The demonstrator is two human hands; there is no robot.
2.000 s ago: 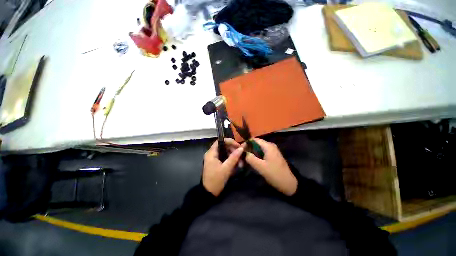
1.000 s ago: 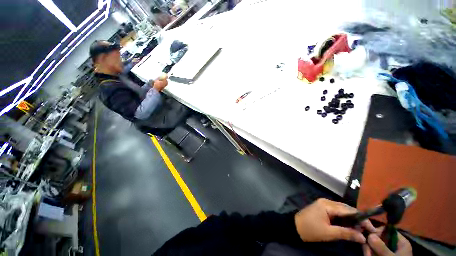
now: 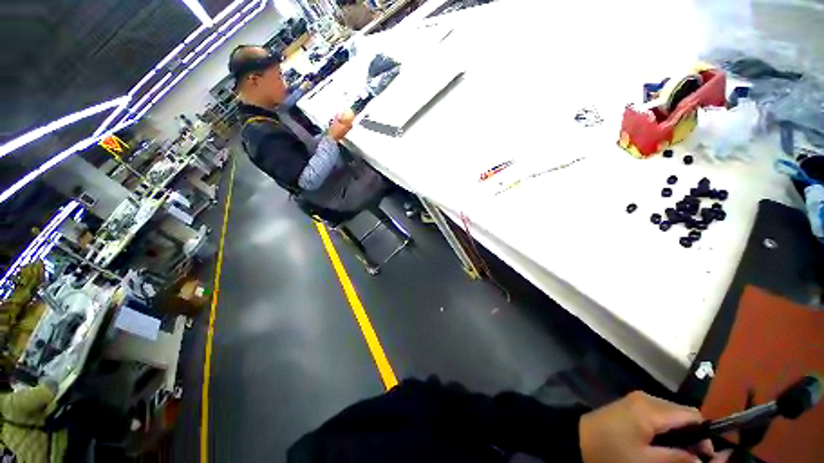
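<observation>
My left hand (image 3: 637,427) is at the bottom right, closed around the dark handle of a hammer (image 3: 800,396). The hammer head is over the orange pad (image 3: 768,348), near the right edge. A dark pointed shape, perhaps plier jaws, stands beside the handle. At the bottom edge a bit of skin shows under the handle, possibly my right fingers; the rest is cut off. The pad lies on a black base board (image 3: 777,249). Loose black round parts (image 3: 691,210) lie on the white table left of the board.
The white worktable (image 3: 560,244) runs to the far left. On it are a red tape dispenser (image 3: 673,113), thin red-tipped (image 3: 495,170) and yellowish (image 3: 542,175) tools, and a flat board (image 3: 416,104). A seated person (image 3: 303,145) works at its side. A stool and yellow floor lines show left.
The view has swung left along the table and floor. The pad, hammer and left hand now sit at the lower right. My right hand, clear two seconds ago, is almost fully cut off.
</observation>
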